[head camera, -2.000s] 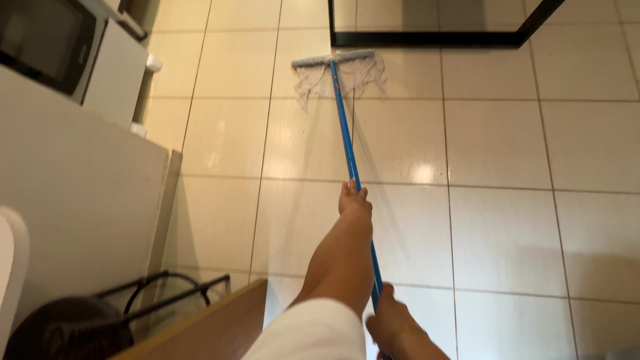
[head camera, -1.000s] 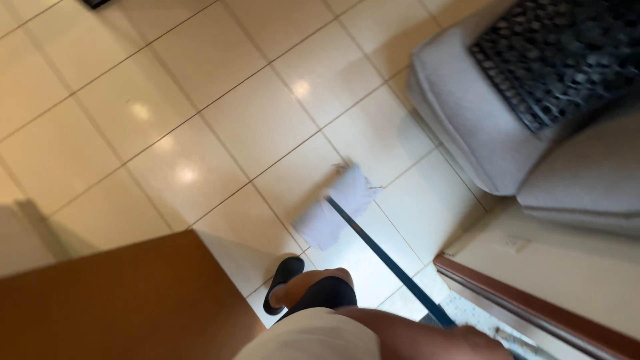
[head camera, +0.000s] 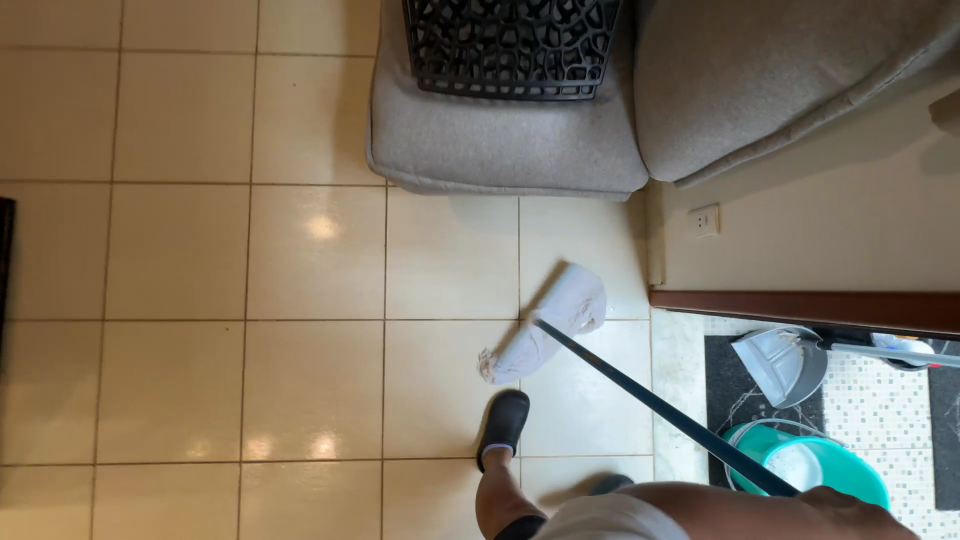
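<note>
My left hand is closed around the dark mop pole at the bottom right, its arm reaching across from a white sleeve. My right hand is out of view. The pole slants up and left to a flat mop head with a pale, wet-looking cloth, which lies slantwise on the cream floor tiles. The cloth's lower left end is bunched and has dirty marks on it. Just below it is my foot in a black clog; the other shoe shows partly behind my arm.
A grey sofa with a black openwork plastic piece stands above the mop. At right are a wall with a socket, a brown door-frame edge, a grey dustpan and a turquoise bucket holding cloudy liquid.
The view has turned strongly from the appliance and black frame seen earliest to the sofa and doorway. The bucket and dustpan now show. My right hand, on the pole in the earliest frame, is out of view.
</note>
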